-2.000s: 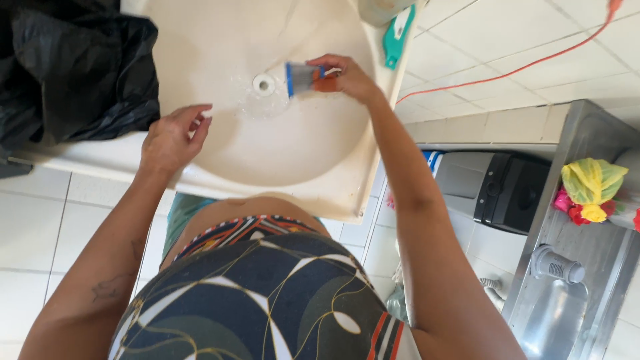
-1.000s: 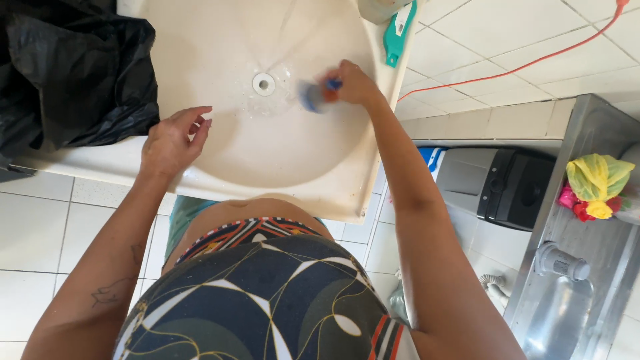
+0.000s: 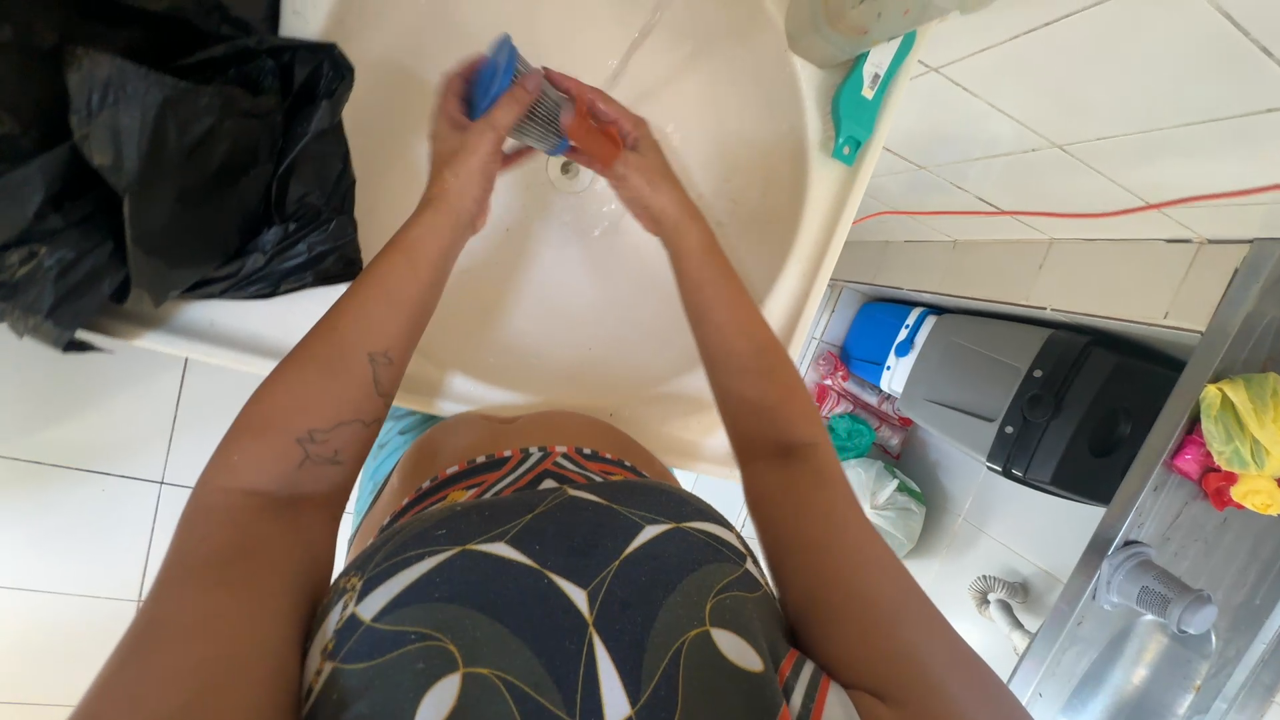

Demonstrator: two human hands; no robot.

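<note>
Over the basin (image 3: 560,300), both my hands are on a small clear ribbed container with a blue rim (image 3: 530,105). My left hand (image 3: 470,140) grips it near the wide blue end. My right hand (image 3: 630,150) is at its narrower end, with an orange piece (image 3: 592,135) at the fingers; whether that piece is part of the container I cannot tell. Below the container, the white drain (image 3: 569,173) of the basin shows. Water drops lie on the basin's surface around it.
Black plastic bags (image 3: 220,180) cover the basin's left edge. A green brush (image 3: 868,100) and a cloudy container (image 3: 840,25) sit on the right rim. A red cord (image 3: 1060,212) crosses the tiled wall. Further right are a trash bin (image 3: 1050,400) and a metal sink (image 3: 1220,340) holding a gray strainer (image 3: 1160,590).
The container was in my right hand alone, right of the drain. It has moved left, and my left hand has come up from the basin's front left edge and taken hold of it.
</note>
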